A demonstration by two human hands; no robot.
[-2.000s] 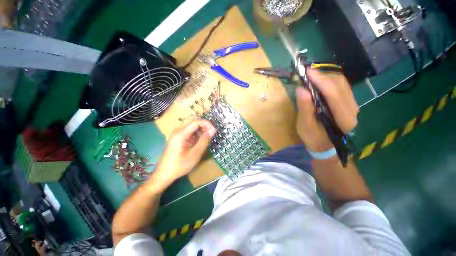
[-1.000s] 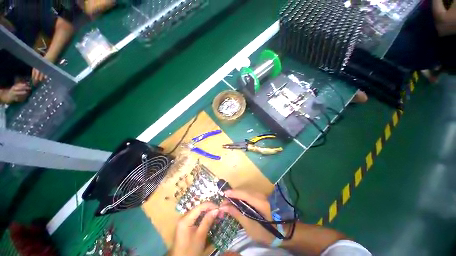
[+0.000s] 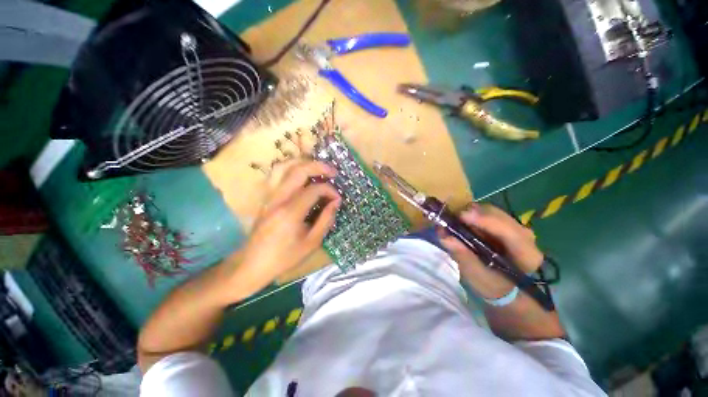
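The circuit board panel (image 3: pixel 359 209) lies tilted on the cardboard mat (image 3: pixel 423 147) at the bench's near edge. My left hand (image 3: pixel 293 208) is over the panel's left edge, fingers curled near its parts; whether it pinches something is hidden. My right hand (image 3: pixel 497 246) holds the soldering iron (image 3: pixel 466 233) like a pen. The iron's metal tip points up and left, just right of the panel, apart from it. Small leaded parts (image 3: pixel 287 147) lie along the panel's upper left side.
The fume fan (image 3: pixel 194 116) stands at the upper left. Blue-handled cutters (image 3: pixel 353 91) and yellow-handled pliers (image 3: pixel 497 116) lie beyond the panel. A red-wired pile (image 3: pixel 151 240) is at the left, a black box with a metal fixture (image 3: pixel 621 27) at the upper right.
Since one second ago, the view has shifted closer. The iron, earlier over the panel with my hands together, is now to its right, and my right hand is apart from my left.
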